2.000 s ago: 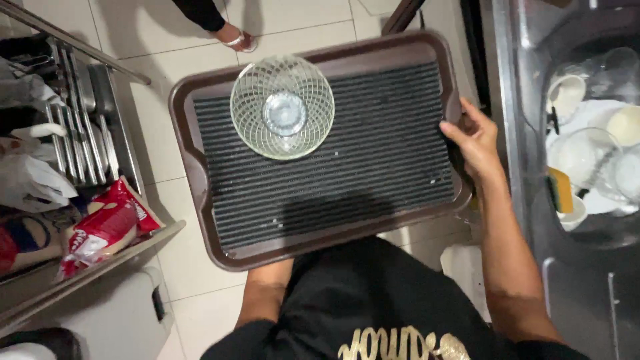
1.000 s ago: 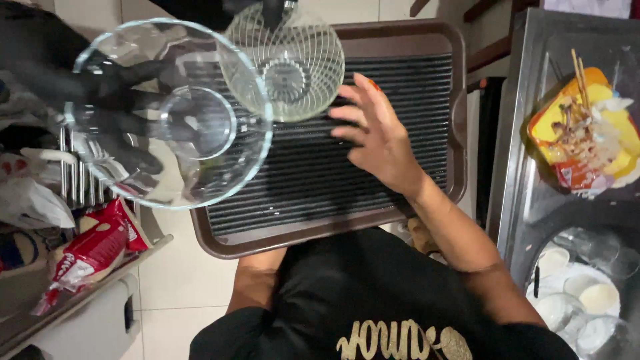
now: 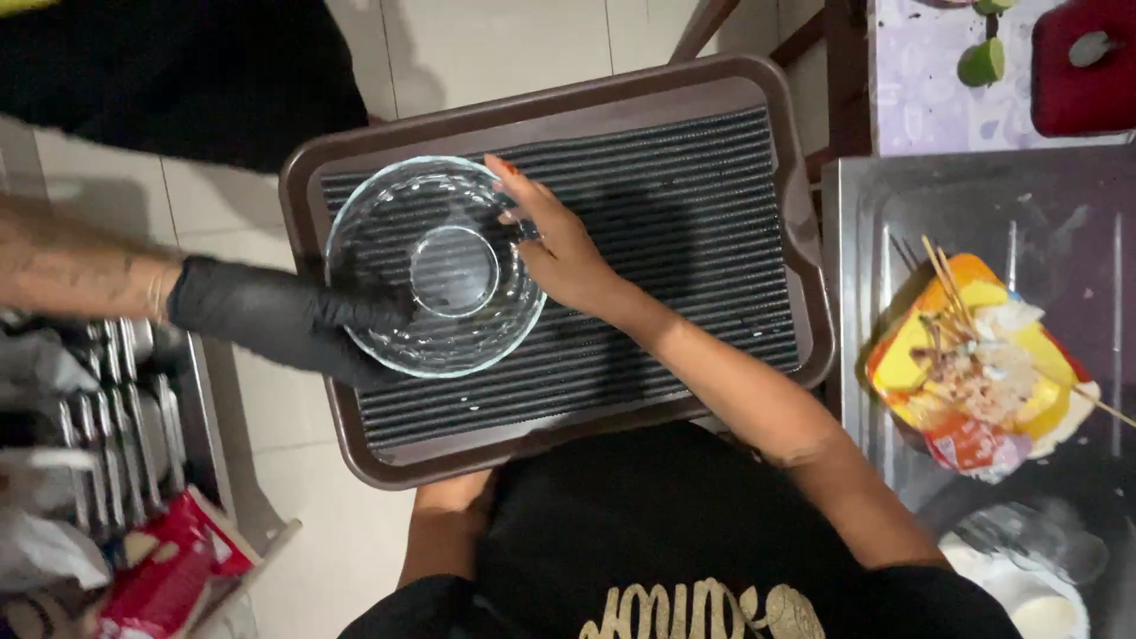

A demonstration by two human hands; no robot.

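Observation:
A large clear glass bowl (image 3: 437,266) rests toward the left side of a brown tray (image 3: 568,444) that has a black ribbed mat (image 3: 701,231) in it. My right hand (image 3: 555,240) is at the bowl's right rim, with its fingers around the edge. My left forearm reaches under the tray's near left edge, and the tray hides that hand. A co-worker's black-gloved hand (image 3: 293,315) comes in from the left and touches the bowl's lower left side.
Left stand a rack with metal bars (image 3: 115,444) and a red packet (image 3: 169,568). Right, a metal sink counter (image 3: 923,204) holds a yellow tray of food scraps (image 3: 985,373) with sticks, and dishes. Cut limes (image 3: 981,62) lie beyond. The co-worker's dark-clothed body is at upper left.
The patterned glass bowl seen on the tray earlier is gone. The larger clear bowl, in the co-worker's gloved hand a second ago, is now on the tray. My right hand has moved from the tray's edge to this bowl.

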